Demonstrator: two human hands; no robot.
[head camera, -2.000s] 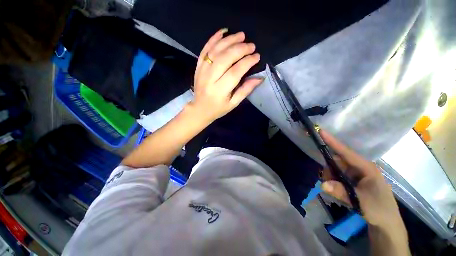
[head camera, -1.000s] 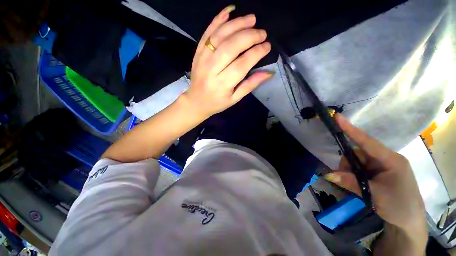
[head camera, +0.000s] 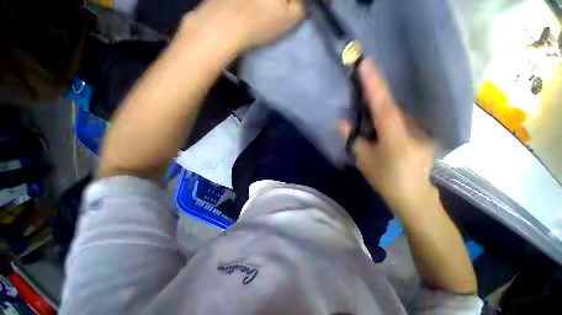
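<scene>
The garment panel (head camera: 289, 83) shows its pale grey interfacing side, blurred, raised in front of me above my lap. My left hand (head camera: 262, 21) is at the top edge of the view, partly cut off and blurred, closed at the panel's upper part; its fingertips are mostly hidden. My right hand (head camera: 391, 138) holds the long black shears (head camera: 352, 55) by the handles, over the panel. Their brass-coloured pivot shows, and the blades point up and left towards my left hand. The blade tips run out of view at the top. The stitch lines cannot be made out.
The white machine table (head camera: 511, 178) is at the right, with an orange-yellow piece (head camera: 502, 111) on it and a silver-grey front edge. A blue basket (head camera: 206, 206) is below at the left, beside a pale cloth piece (head camera: 212, 154). Dark cloth (head camera: 129, 74) lies at upper left.
Both hands have moved up, my right hand also leftward with the shears. The panel has shifted and folded, so its black face and stitch lines no longer show clearly. My left hand has closed.
</scene>
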